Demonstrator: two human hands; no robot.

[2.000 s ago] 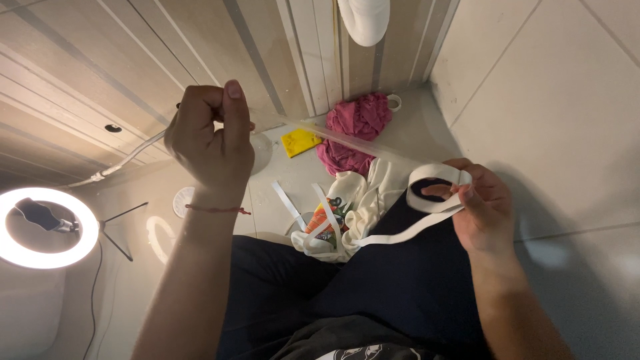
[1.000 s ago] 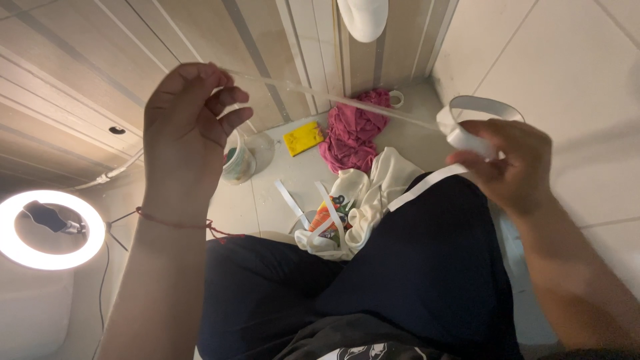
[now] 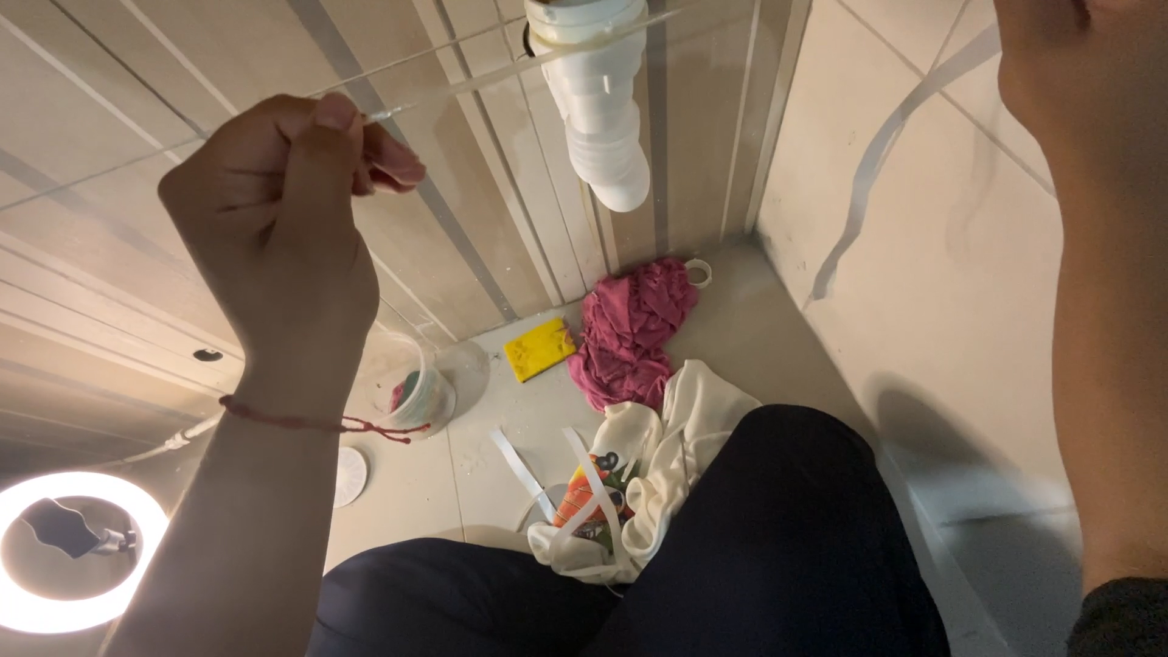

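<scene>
My left hand [image 3: 292, 201], with a red string bracelet at the wrist, pinches the end of a thin translucent strip [image 3: 493, 73] at upper left. The strip runs taut up and right, in front of a white plastic drain pipe [image 3: 598, 119]. At the upper right edge my right hand [image 3: 1086, 82] is mostly cut off by the frame, so its fingers and what they hold are hidden. Beside it a loose pale tape [image 3: 867, 182] hangs down in front of the wall tiles.
On the floor lie a yellow sponge [image 3: 539, 349], a crumpled pink cloth [image 3: 630, 338], a cream cloth [image 3: 693, 411] with a printed patch and pale strips [image 3: 523, 470]. A clear plastic tub [image 3: 424, 392] stands left of them. A lit ring light [image 3: 82, 484] is at lower left.
My right hand has moved up and right, partly out of view. The white tape roll seen in it earlier no longer shows. My left hand now pinches the strip with its fingers curled in.
</scene>
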